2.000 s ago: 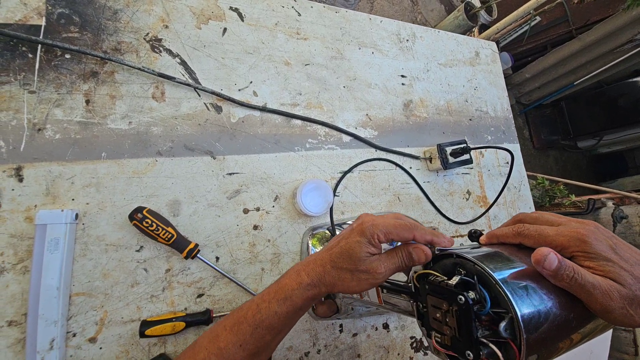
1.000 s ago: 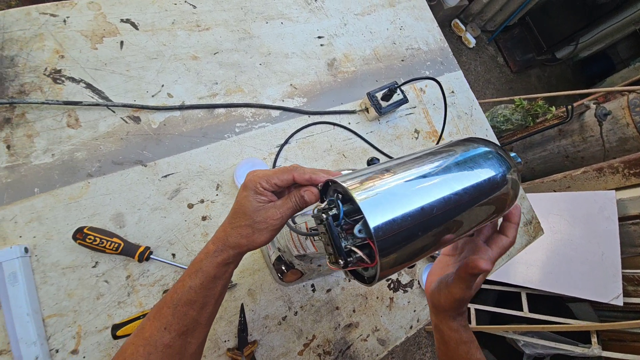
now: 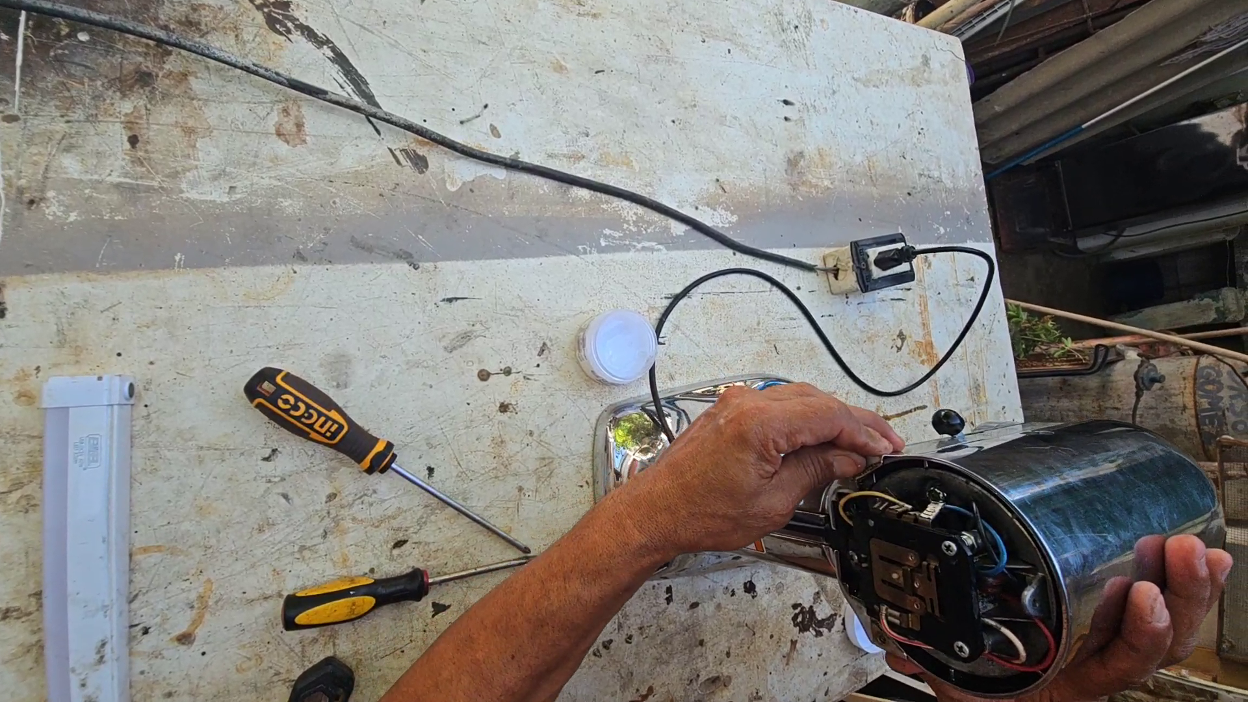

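A polished metal cylindrical motor housing [image 3: 1092, 497] lies on its side at the lower right, its open end showing a black switch plate [image 3: 907, 575] and coloured wires. My left hand [image 3: 780, 458] pinches the upper rim of that open end. Under the far side of the housing, my right hand [image 3: 1141, 614] supports it with curled fingers. A chrome base [image 3: 634, 439] rests on the table behind my left hand, partly hidden. A black knob [image 3: 948, 421] stands out beside the housing's top edge.
Two screwdrivers [image 3: 322, 419] [image 3: 356, 600] lie at left, near a white light fixture [image 3: 88, 536]. A small round white-lided container [image 3: 619, 347] sits by the base. A black cord joins a socket box [image 3: 868, 265]. Beyond the table's right edge are pipes and a plant [image 3: 1038, 331].
The housing's wired open end has turned more toward the camera since one second ago. Both hands remain on the housing. The view has shifted.
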